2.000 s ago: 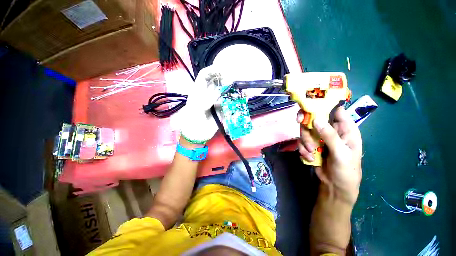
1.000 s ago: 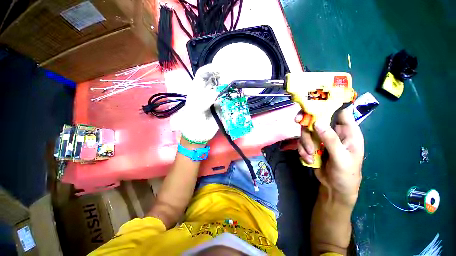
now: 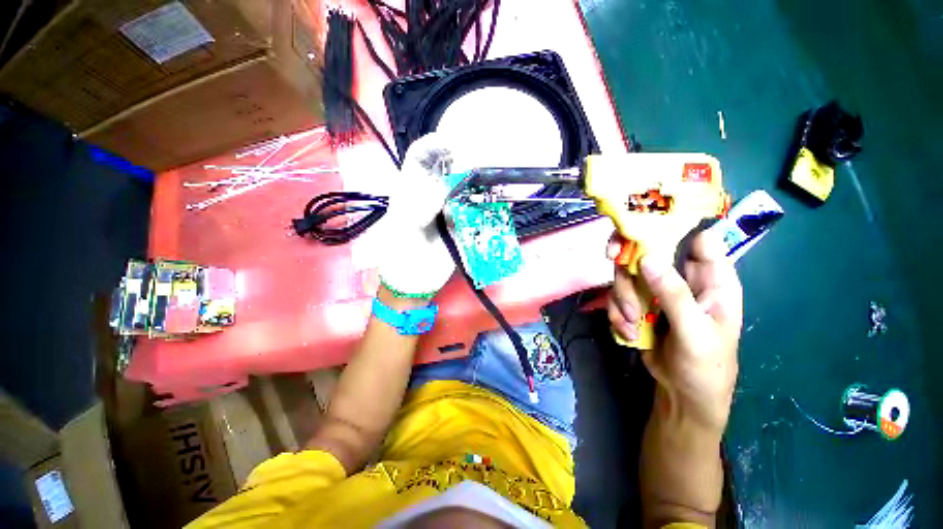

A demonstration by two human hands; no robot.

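Note:
My gloved left hand (image 3: pixel 414 222) holds a green circuit board (image 3: pixel 488 244) by its left edge. A black lead (image 3: pixel 496 315) hangs from the board down over my lap, with a small pale connector at its end. My bare right hand (image 3: pixel 682 305) grips a yellow soldering gun (image 3: pixel 653 194) by its handle. The gun's dark barrel points left, and its bent tip is at the board's upper left edge, beside my gloved fingers. Whether the tip touches the board is hard to tell. A black housing (image 3: pixel 408 98) with a white disc lies flat behind the board.
A coiled black cable (image 3: pixel 341 217), white strips (image 3: pixel 243 176) and stacked boards (image 3: pixel 176 298) lie on the red surface (image 3: pixel 264 269). Black leads (image 3: pixel 434 36) lie at the back, a carton (image 3: pixel 196 88) back left. The green bench holds a stand (image 3: pixel 812 176) and solder spool (image 3: pixel 889 412).
The soldering gun and my right hand have shifted slightly. The thin feed tube now sits closer to the barrel. My left hand still holds the board in nearly the same place.

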